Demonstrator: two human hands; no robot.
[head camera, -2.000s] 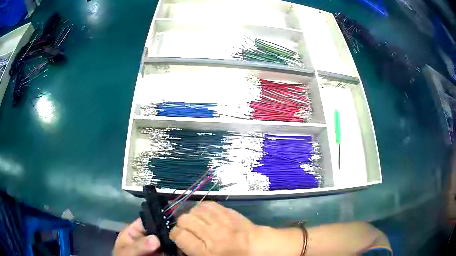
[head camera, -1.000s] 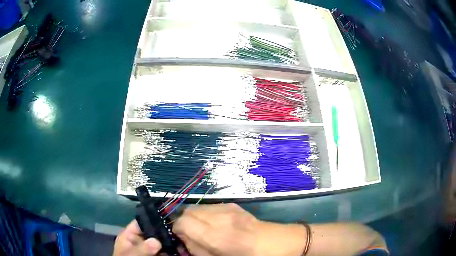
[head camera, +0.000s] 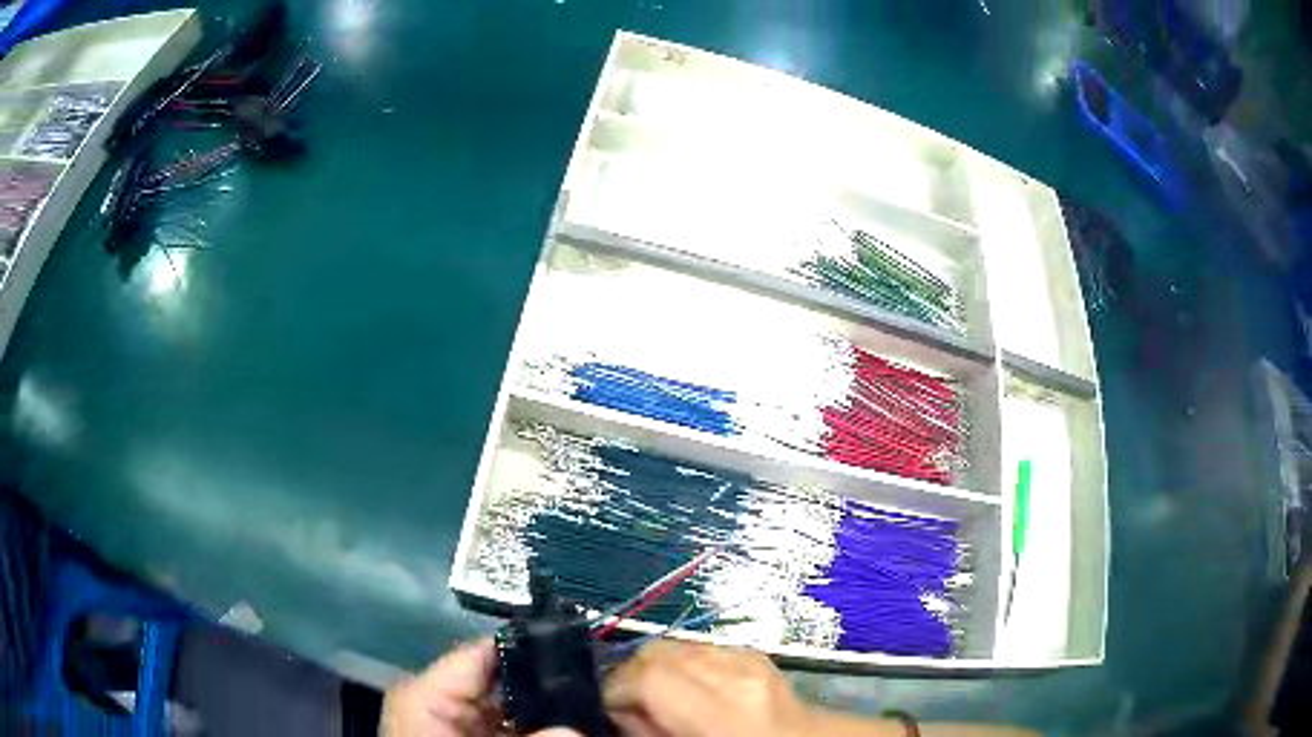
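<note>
My left hand (head camera: 443, 697) is at the bottom edge, partly cut off, and holds the black connector housing (head camera: 551, 674) upright between thumb and fingers. Red, blue and pale wires (head camera: 650, 592) stick out of the housing to the upper right, over the tray's front edge. My right hand (head camera: 708, 688) is at the housing's right side, close to the wire bases. Its fingertips are hidden behind the housing, so I cannot tell what they grip. The off-white parts tray (head camera: 789, 464) holds black wires (head camera: 633, 526), purple wires (head camera: 889, 579), blue wires (head camera: 652, 395), red wires (head camera: 895, 418) and green wires (head camera: 895, 278).
A tool with a green handle (head camera: 1023, 504) lies in the tray's right compartment. Dark wired connectors (head camera: 259, 127) are piled at the upper left beside a neighbouring tray (head camera: 65, 187). A blue bin (head camera: 1125, 133) is at the upper right. A blue stool (head camera: 108, 662) is at the lower left.
The view has turned and shifted, so the tray appears tilted and further right. The housing now shows more upright and broader. My hands are still at it, lower in the picture.
</note>
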